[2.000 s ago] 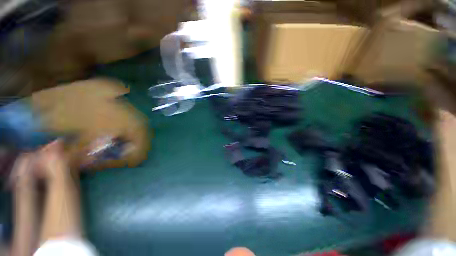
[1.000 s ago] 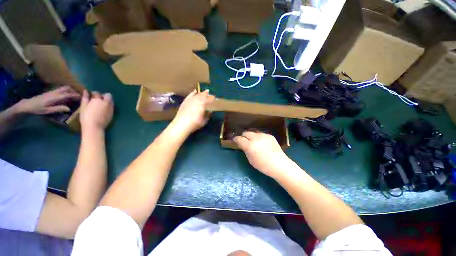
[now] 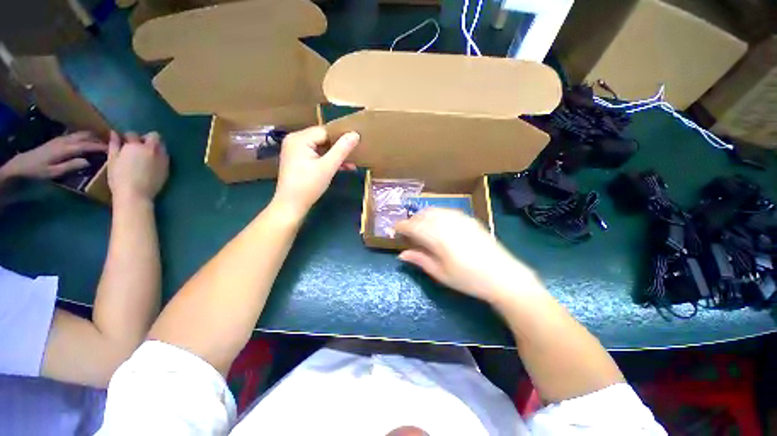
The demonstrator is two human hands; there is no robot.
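Observation:
An open brown mailer box (image 3: 368,223) stands in front of me, its lid (image 3: 443,83) upright behind the tray. A shiny clear plastic bag (image 3: 394,194) lies in the tray's left part and a flat blue item (image 3: 447,203) in the right. My left hand (image 3: 308,163) holds the lid's left edge between thumb and fingers. My right hand (image 3: 447,249) is over the tray's front, slightly blurred, fingers bent near the bag; whether it grips anything is hidden. A second open mailer box (image 3: 223,162) on the left holds a clear bag and a black item.
Heaps of black adapters with cables (image 3: 711,247) lie at the right, more behind (image 3: 588,136). A white power strip (image 3: 543,25) and white cables stand at the back, with large cartons (image 3: 673,60) back right. Another person's hands (image 3: 136,166) work at a box on the left.
The front box's lid has swung more upright, and the bag and blue item now show. My left hand has moved to this lid's left edge. The view has shifted, cutting the power strip at the top.

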